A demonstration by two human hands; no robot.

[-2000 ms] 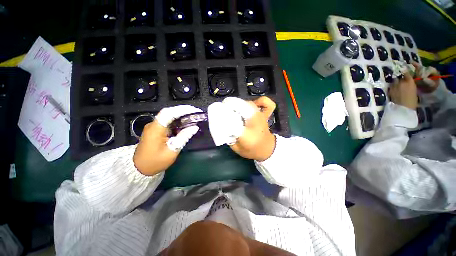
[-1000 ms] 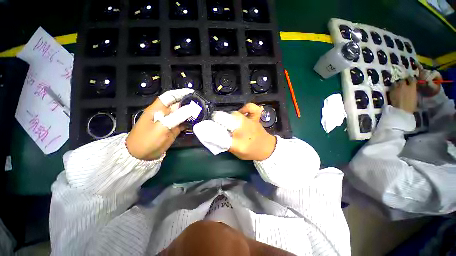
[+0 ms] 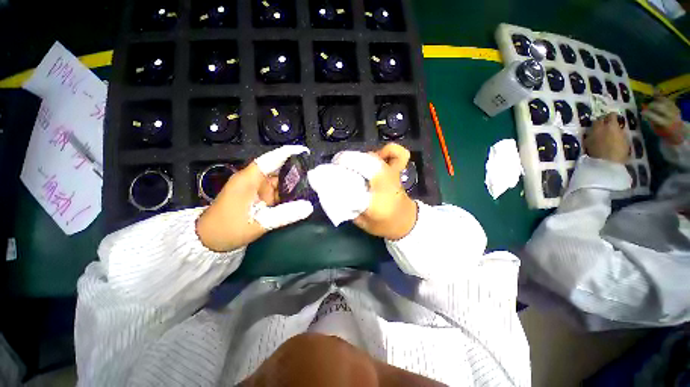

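Observation:
My left hand (image 3: 246, 198), with white finger cots, holds a dark round watch head (image 3: 292, 178) on edge between thumb and fingers, above the front row of the black foam tray (image 3: 116, 143). My right hand (image 3: 380, 195), also in finger cots, holds a crumpled white cloth (image 3: 333, 198) against or close beside the watch head's right side; exact contact cannot be told. The tray's back rows hold black discs with small pale and yellow marks. Two units at the front left show silvery rings. My hands hide part of the front row.
An orange stick (image 3: 440, 140) lies right of the tray. Beyond it are a white wipe (image 3: 503, 168), a pale bottle (image 3: 501, 89) and a white tray (image 3: 532, 175), where a neighbour's hands (image 3: 607, 139) are. A handwritten sheet (image 3: 57, 162) lies left.
The watch head has turned from facing up to standing on edge, and my left fingers have come off its face. The neighbour's hands have moved apart.

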